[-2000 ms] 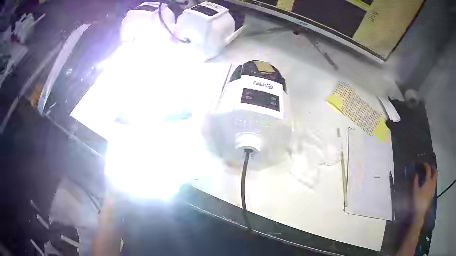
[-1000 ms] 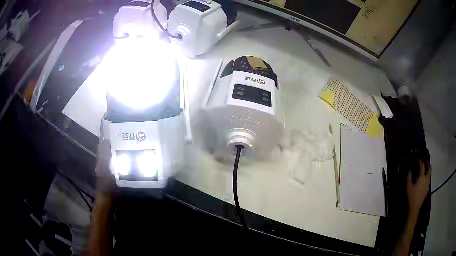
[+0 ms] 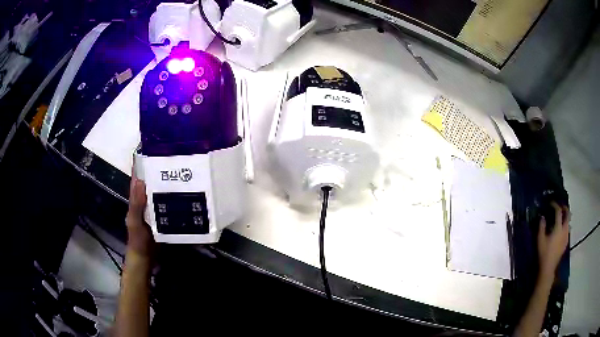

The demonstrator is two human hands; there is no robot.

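A white PTZ camera (image 3: 227, 191) with a glossy black head stands upright at the bench's front edge. Its head shows a ring of round LEDs, with two glowing purple-pink at the top. The four square lights on its black panel are dark. My left hand (image 3: 137, 214) holds its white body from the left side; the fingers behind it are hidden. My right hand (image 3: 554, 227) rests over a dark computer mouse (image 3: 547, 209) on the dark mat at the far right. A second white camera (image 3: 325, 146) lies beside the first, its black cable hanging over the front edge.
Two more white cameras (image 3: 253, 36) sit at the rear left. A monitor (image 3: 487, 33) stands at the rear right. A yellow-edged printed sheet (image 3: 464, 131), a white paper (image 3: 480, 220) and a thin stick (image 3: 447, 214) lie right of centre. White strips (image 3: 75, 309) are below the bench at lower left.
The held camera's bright white glare has gone out, first overall and then on its panel; its head now glows purple. My left hand still holds it. My right hand stays at the mouse.
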